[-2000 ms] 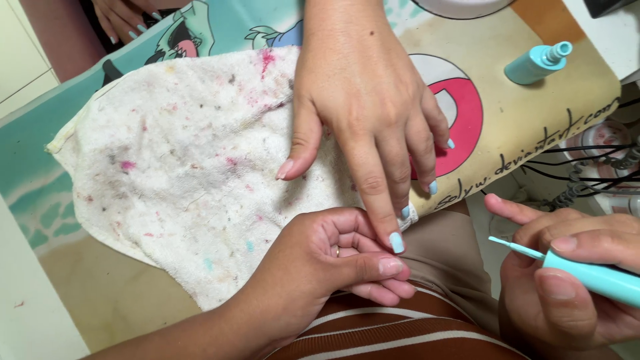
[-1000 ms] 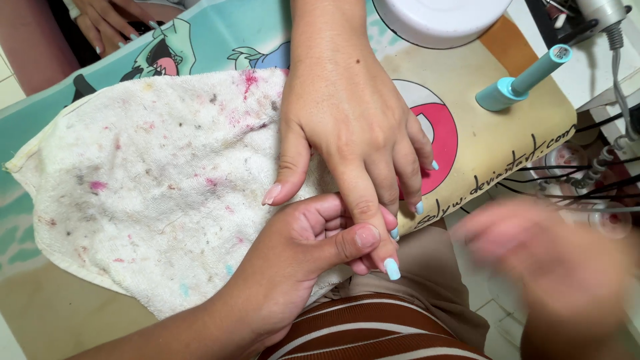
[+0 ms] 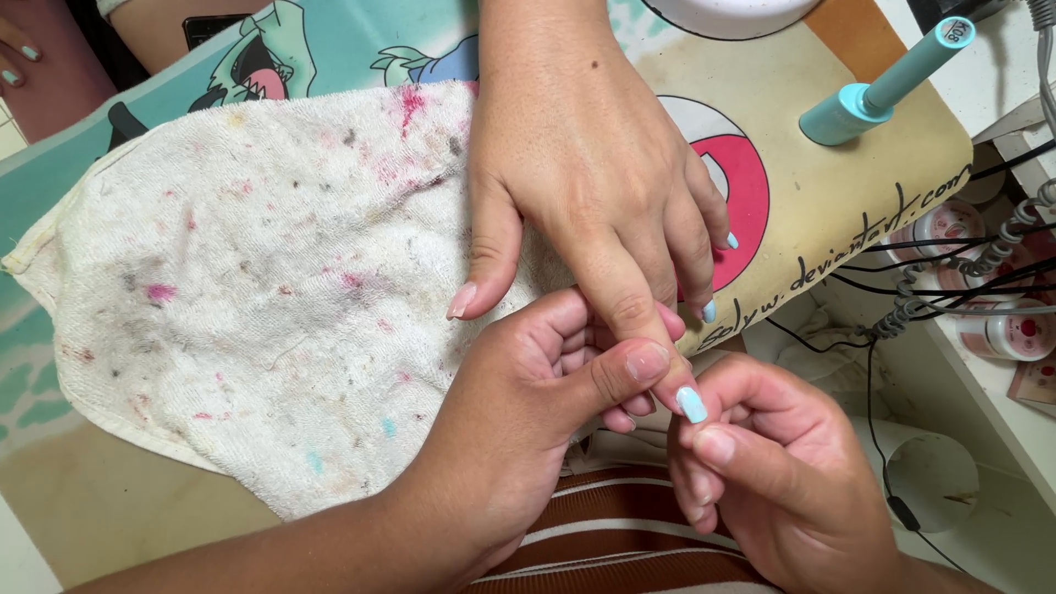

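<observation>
Another person's hand [image 3: 590, 165] reaches down from the top, palm down, with light blue polish on several nails and a bare-looking thumbnail. My left hand [image 3: 561, 371] grips its index finger between thumb and fingers. Close to that finger's light blue nail [image 3: 691, 405] is my right hand [image 3: 784, 470], fingers curled, its thumb and index by the fingertip; whether it pinches the tip is hard to tell. A turquoise nail polish bottle [image 3: 843, 114] with its long cap on stands on the printed mat at the upper right. A stained white towel [image 3: 272, 280] lies left of the hands.
The cartoon-printed mat [image 3: 792, 74] covers the table. A round white object [image 3: 734, 12] sits at the top edge. On the right, black and grey cables [image 3: 899, 305] hang past small jars [image 3: 1002, 330] on a shelf. The person's other hand [image 3: 16, 54] shows at the upper left.
Two seconds ago my right hand held the turquoise brush cap beside the open bottle. The cap is now on the bottle, and my right hand has come in to the held fingertip.
</observation>
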